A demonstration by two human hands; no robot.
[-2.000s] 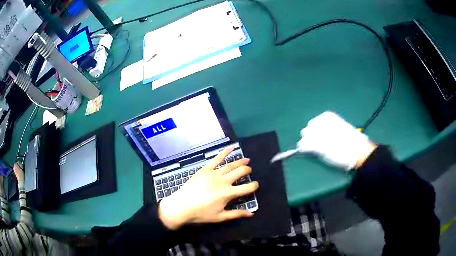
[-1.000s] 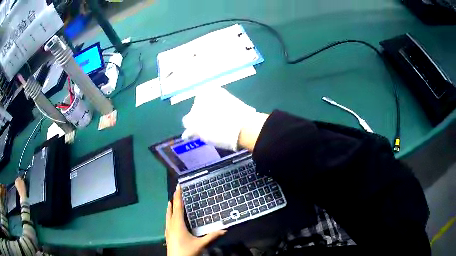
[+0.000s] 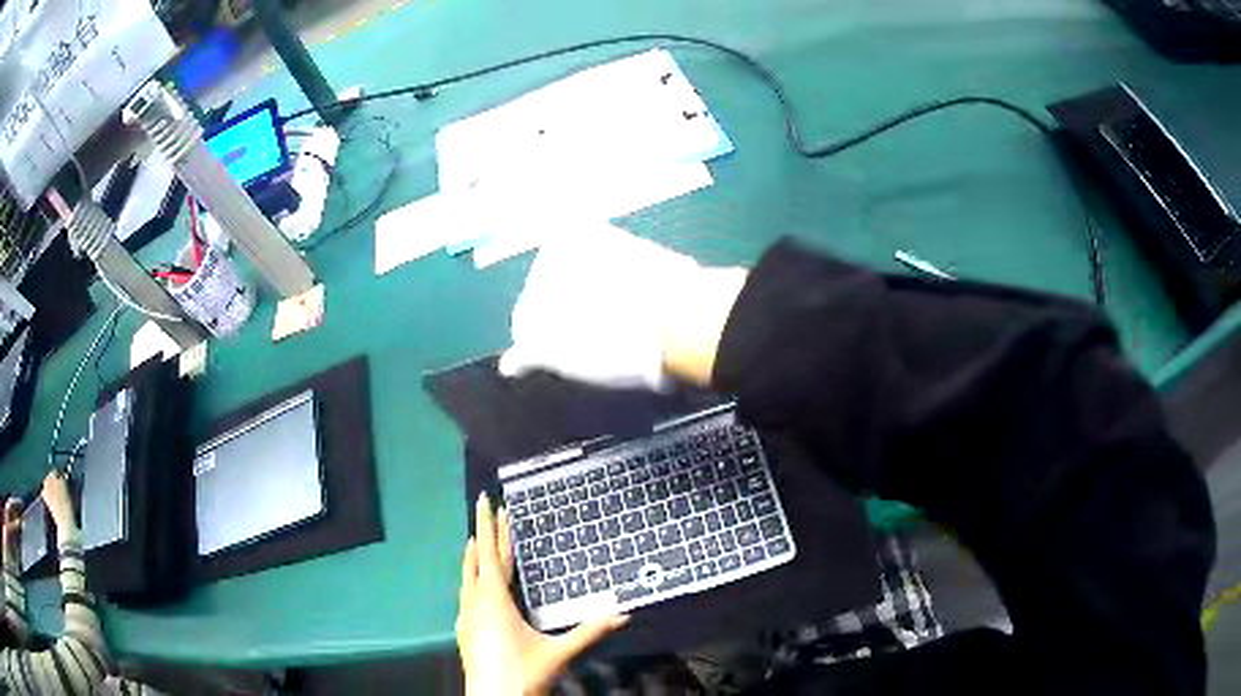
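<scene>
The mini laptop (image 3: 651, 503) lies open on a black foam mat (image 3: 830, 544), its keyboard facing me. Its screen (image 3: 470, 388) looks dark and leans far back; much of it is hidden by my gloved hand. My right hand (image 3: 599, 306), in a white glove, is at the screen's upper edge; its fingertips are blurred, so the exact grip is unclear. My bare left hand (image 3: 524, 612) holds the keyboard deck's left front corner, thumb along the front edge and fingers along the left side. The white adapter lead (image 3: 925, 265) shows in part behind my right sleeve.
A clipboard with forms (image 3: 585, 136) lies behind the laptop. A black cable (image 3: 871, 136) curves across the bench. A closed laptop (image 3: 259, 476) is at left, stacked dark laptops (image 3: 1170, 177) at right. A small monitor (image 3: 248, 144) and pen cup (image 3: 211, 288) stand back left. Another person's hands show far left.
The left hand has left the keys for the deck's corner. The right hand has let go of the adapter lead and moved to the screen, which now leans farther back and looks dark.
</scene>
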